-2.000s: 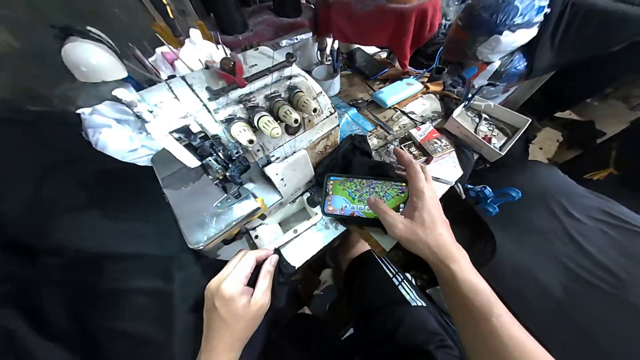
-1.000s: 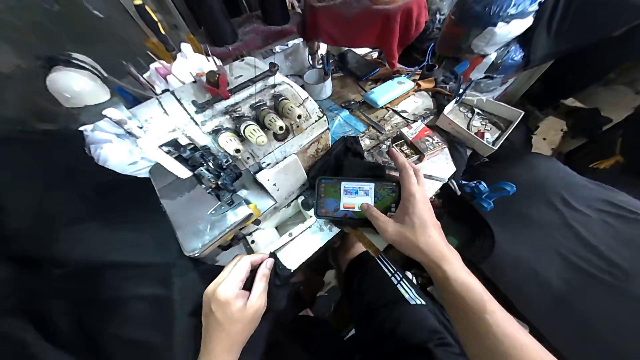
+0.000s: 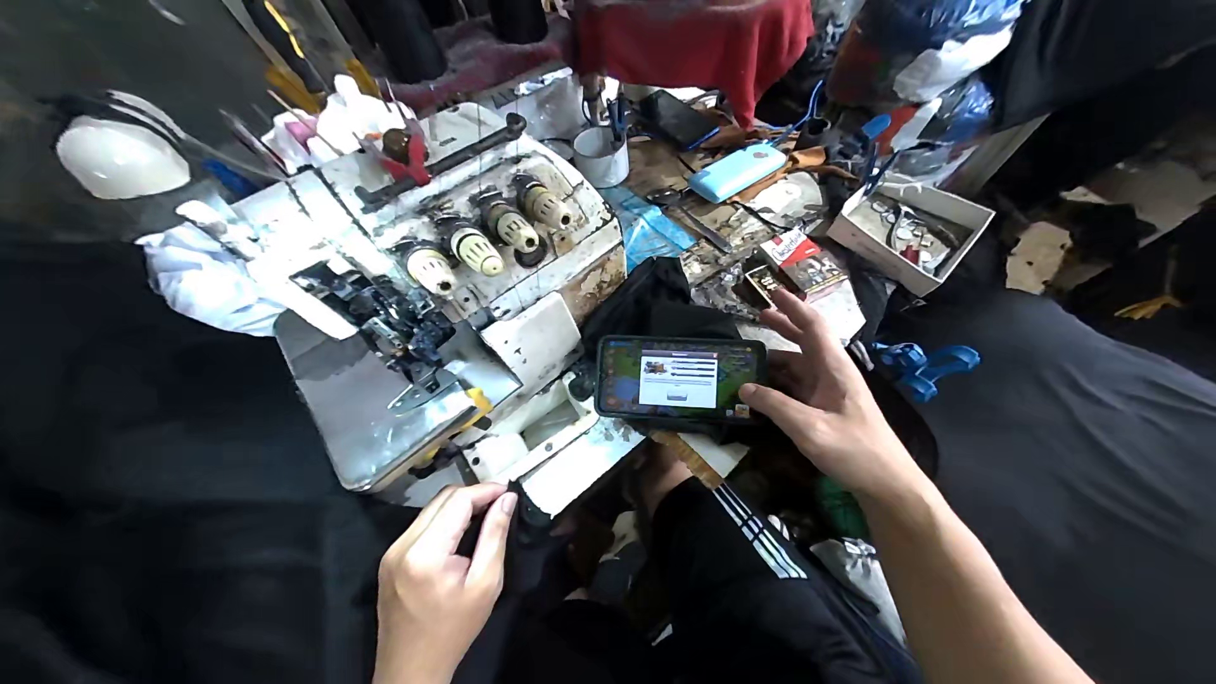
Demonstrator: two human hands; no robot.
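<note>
A smartphone [image 3: 679,378] with a lit screen lies sideways on black cloth, at the right of a white overlock sewing machine [image 3: 532,337]. My right hand [image 3: 826,408] is over the phone's right end, thumb at the screen's lower right corner and fingers spread. Below the machine's front edge, my left hand [image 3: 446,560] pinches the edge of black fabric [image 3: 527,503] between thumb and fingertips. Several cream tension dials [image 3: 477,249] line the machine's face, and its metal work plate [image 3: 366,418] is at the left.
Behind the phone are a light blue case [image 3: 738,172], a white cup [image 3: 601,158] with tools, a cigarette pack [image 3: 803,261] and an open cardboard box [image 3: 912,233] of small parts. A blue plastic clamp-like object [image 3: 926,369] is at the right. A white lamp [image 3: 122,157] stands at the left.
The phone's screen has gone from a green game map to a pop-up window, then to a different pop-up. The right thumb has shifted toward the screen's right end. The left hand has hardly moved.
</note>
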